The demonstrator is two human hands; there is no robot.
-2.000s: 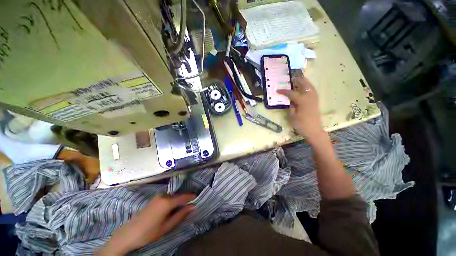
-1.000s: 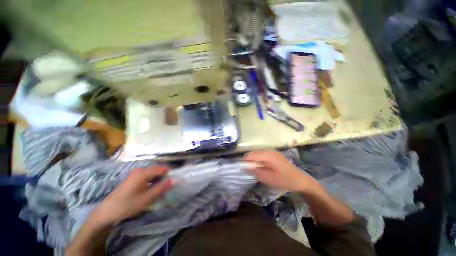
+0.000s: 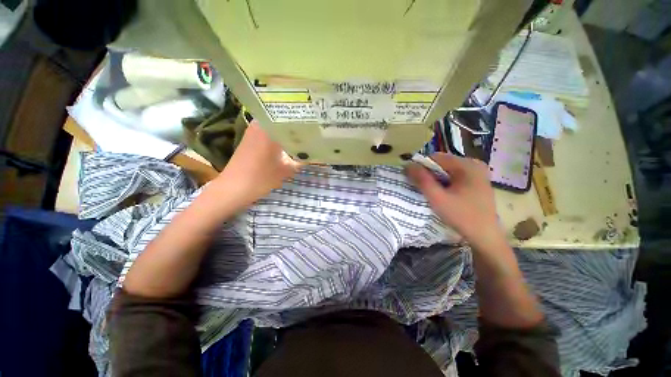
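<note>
The striped cloth (image 3: 324, 250) lies over the machine bed and my lap, its upper edge under the cream machine head (image 3: 338, 66). My left hand (image 3: 261, 166) is at the head's left side, by the cloth's upper left part; the head hides some of its fingers. My right hand (image 3: 460, 193) is at the head's lower right corner, slightly blurred, with fingers bent. A slim pale thing with a dark blue end (image 3: 432, 168) shows at its fingertips; I cannot tell what it is or whether it is gripped. The needle area is hidden.
A lit smartphone (image 3: 513, 147) lies right of my right hand, with a yellow-brown strip (image 3: 544, 190) beside it and written papers (image 3: 548, 66) behind. White rolled material (image 3: 158, 72) is at the left rear. More striped cloth (image 3: 581, 302) hangs at the right; a blue bin (image 3: 37, 287) is at lower left.
My right hand went from the phone to the cloth, then to the head's right side. My left hand moved up beside the head. The cloth is now spread over the bed. The view has shifted.
</note>
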